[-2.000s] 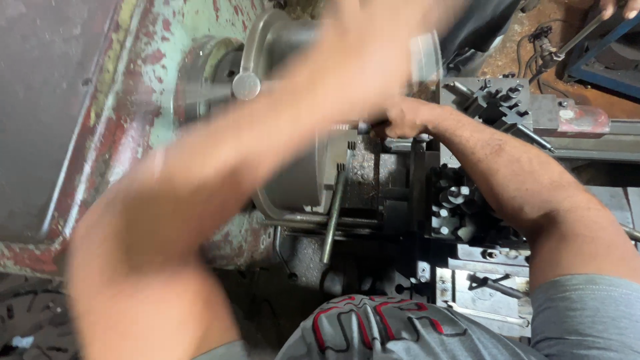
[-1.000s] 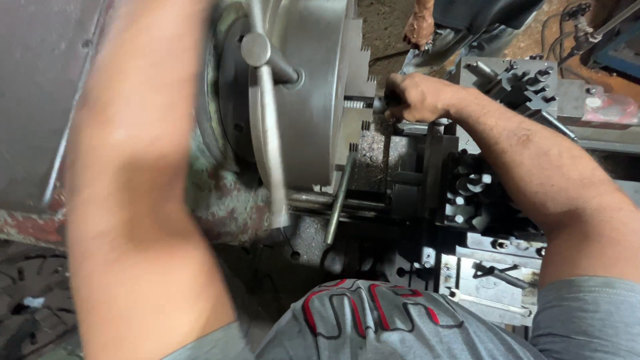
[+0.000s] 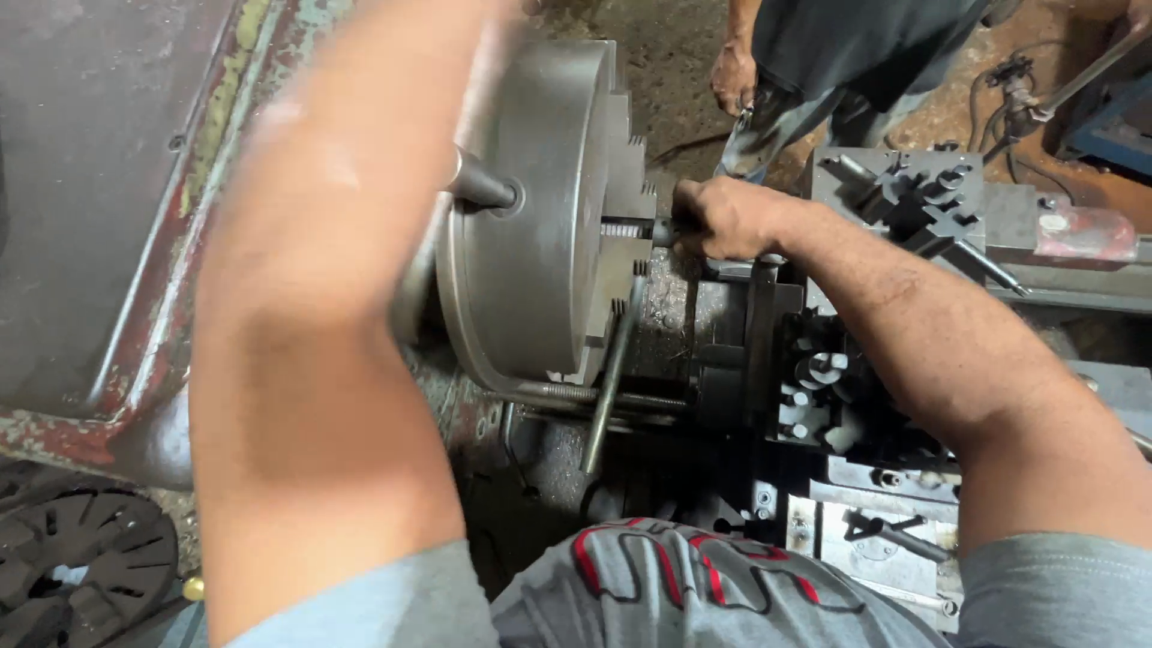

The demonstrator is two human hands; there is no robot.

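My right hand (image 3: 731, 218) is closed around a dark cylindrical metal workpiece (image 3: 664, 231) at the centre of the lathe chuck's stepped jaws. The large steel chuck (image 3: 540, 211) stands in the middle of the view. A chuck key (image 3: 484, 185) sits in a socket on the chuck's rim, its handle mostly hidden by my left arm. That arm, blurred, reaches up past the top edge, so my left hand is out of view. Below the jaws a steel bar (image 3: 612, 378) slants downward.
Right of the chuck are a tool post (image 3: 814, 378) with several bolts and another tool holder (image 3: 936, 207). A co-worker's hand (image 3: 736, 79) hangs beyond the lathe, holding a metal object. A slotted faceplate (image 3: 99, 567) lies at lower left. The painted headstock (image 3: 99, 180) is at left.
My left hand, blurred above the chuck two seconds ago, has gone out of view at the top. My right hand stays by the jaws. More of the co-worker shows. The view has shifted.
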